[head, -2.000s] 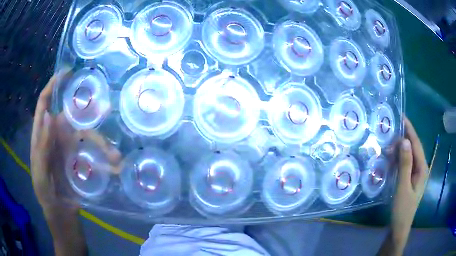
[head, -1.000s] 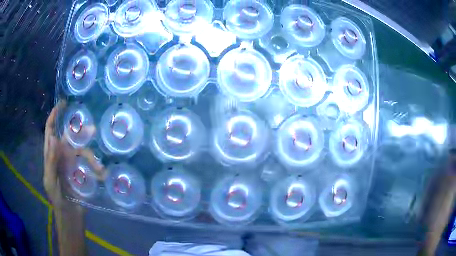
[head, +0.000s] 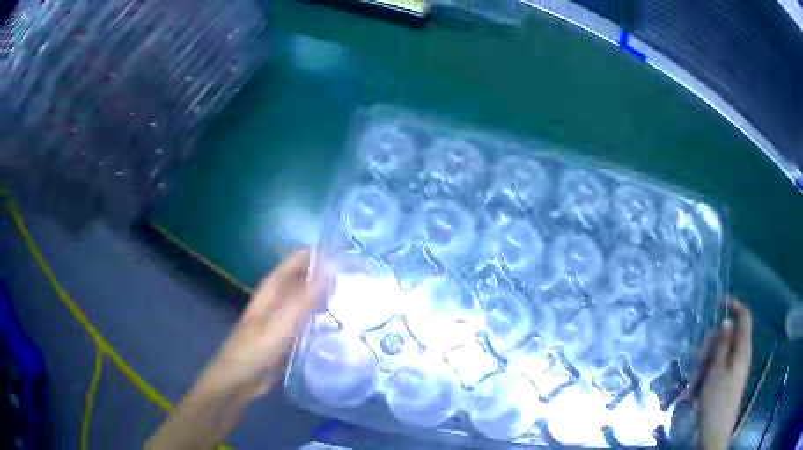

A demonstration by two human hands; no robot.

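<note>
A clear blister tray with rows of round pockets and star-shaped gaps lies tilted over the green mat in front of me. Strong glare covers its lower part. No red rings show in it, and I cannot tell whether lenses sit in the pockets. My left hand holds its left edge, fingers against the side. My right hand is at its lower right edge, fingers upright along the side and partly hidden by the tray.
Stacked filled trays with small red marks stand at the left. A wooden-handled brush and a blue-handled brush lie at the right, below a white object at the picture's edge. A yellow-labelled dark edge is at the back.
The tray with red-ringed lenses is no longer in front of me; a tray without visible rings is there. My left hand has moved right, and my right hand is back at a tray edge.
</note>
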